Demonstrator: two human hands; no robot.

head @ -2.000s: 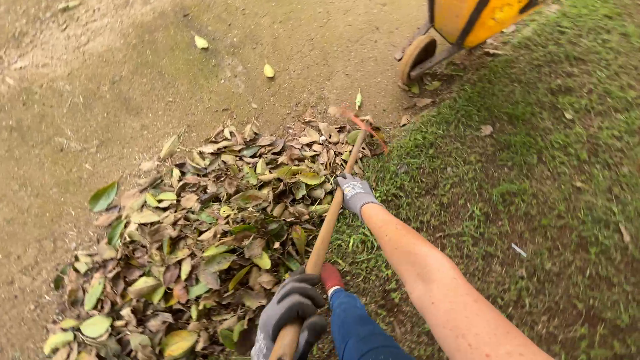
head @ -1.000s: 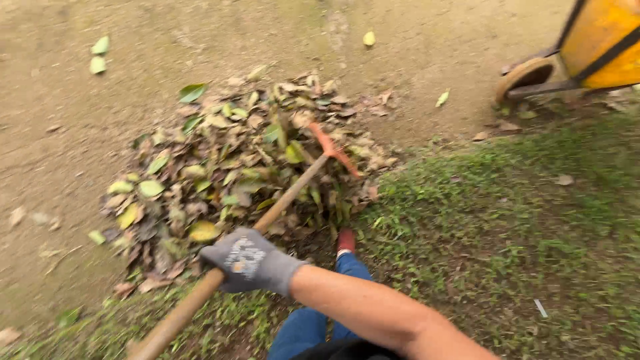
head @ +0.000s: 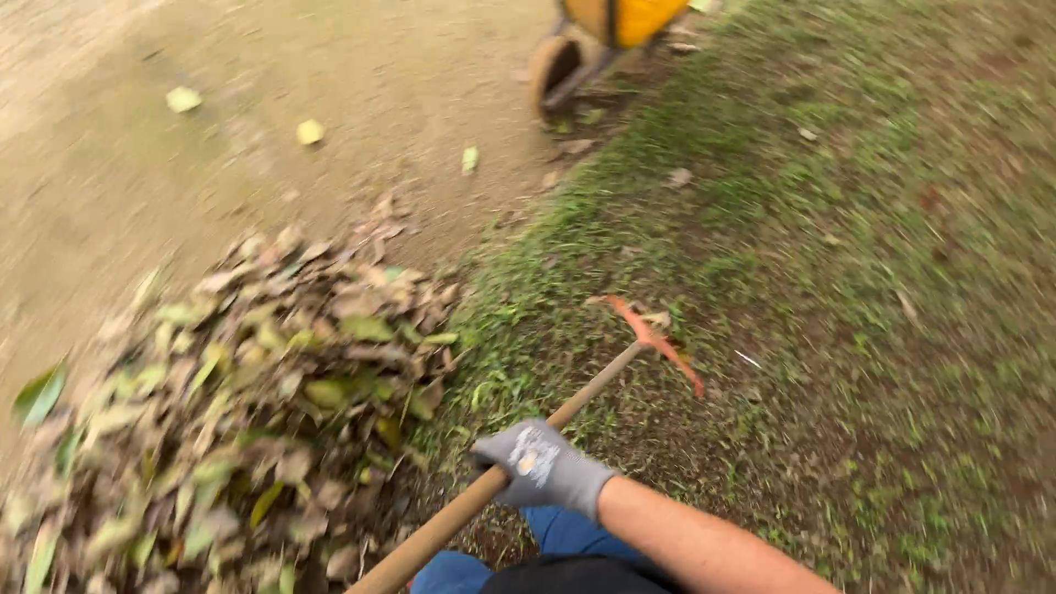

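My right hand [head: 540, 466], in a grey work glove, is closed around the wooden handle of a rake [head: 598, 384]. The rake's orange-red metal head [head: 656, 342] is over the grass to the right of the leaf pile, with a few dry leaves by it. The handle runs down to the lower left and leaves the picture. My left hand is out of view. A large pile of dry brown, yellow and green leaves [head: 272, 396] fills the lower left, blurred by motion.
A yellow wheelbarrow [head: 648, 18] with its wheel [head: 557, 78] stands at the top, near the grass edge. Loose leaves [head: 310, 132] are scattered on the dirt path [head: 396, 91]. Patchy grass [head: 792, 247] covers the right side. My legs in blue trousers [head: 569, 532] show at the bottom.
The rake head has moved from the leaf pile to the grass on its right. My left hand, on the handle two seconds ago, is out of view. The view has shifted.
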